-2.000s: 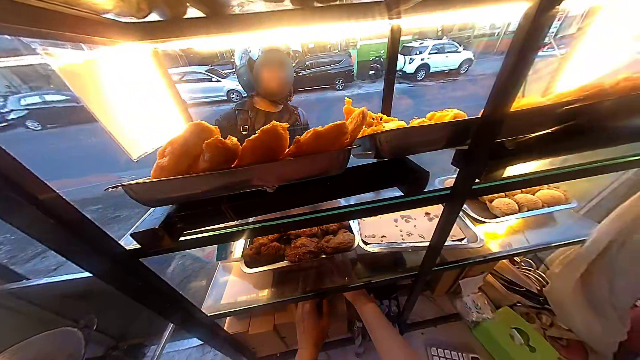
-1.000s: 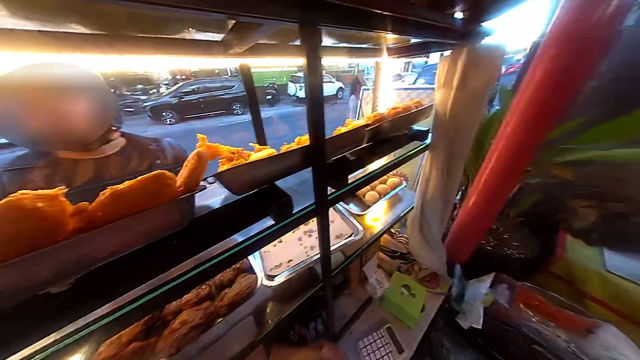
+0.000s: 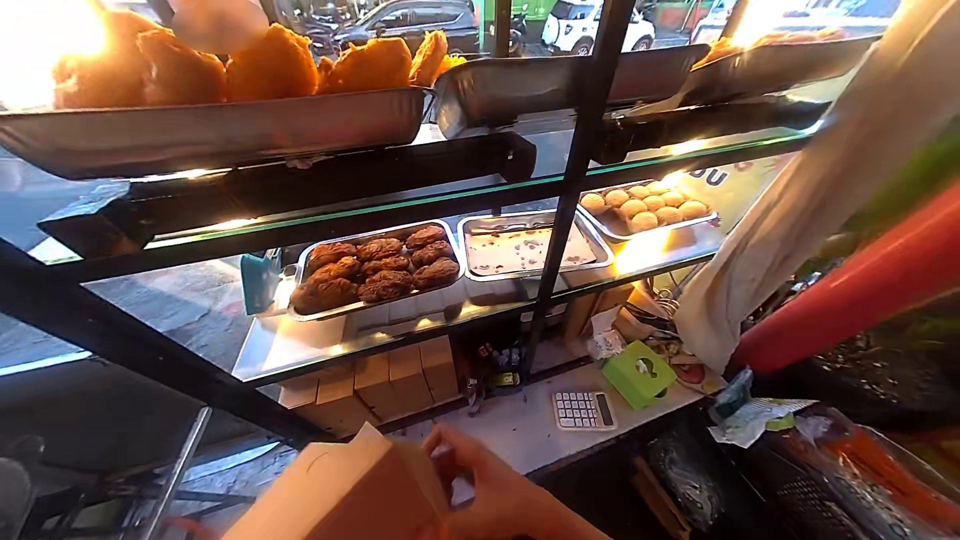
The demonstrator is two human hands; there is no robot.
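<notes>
A brown cardboard food box [image 3: 341, 487] with a raised flap is at the bottom centre. My right hand [image 3: 487, 487] grips its right side, thumb and fingers bent around the edge, with something whitish showing between them. Of my left hand [image 3: 191, 527] only a blurred bit of finger shows at the box's lower left; its grip is hidden. Beyond the box, several folded brown boxes [image 3: 390, 379] stand under the glass shelf. On that shelf lie a metal tray [image 3: 322, 313] of dark fried pieces, a tray [image 3: 487, 277] with a few crumbs, and a tray [image 3: 622, 234] of round balls.
Above, metal trays [image 3: 225, 139] of battered fried food rest on the black-framed shelf. A calculator [image 3: 581, 410] and a green tissue box [image 3: 639, 375] lie on the lower counter. A beige curtain [image 3: 795, 187] and a red pole [image 3: 862, 281] are at right. A person stands beyond the glass.
Two seconds ago both hands reached under the lower shelf near the brown boxes; now a cardboard box is held close in front. The view has swung right and partly back.
</notes>
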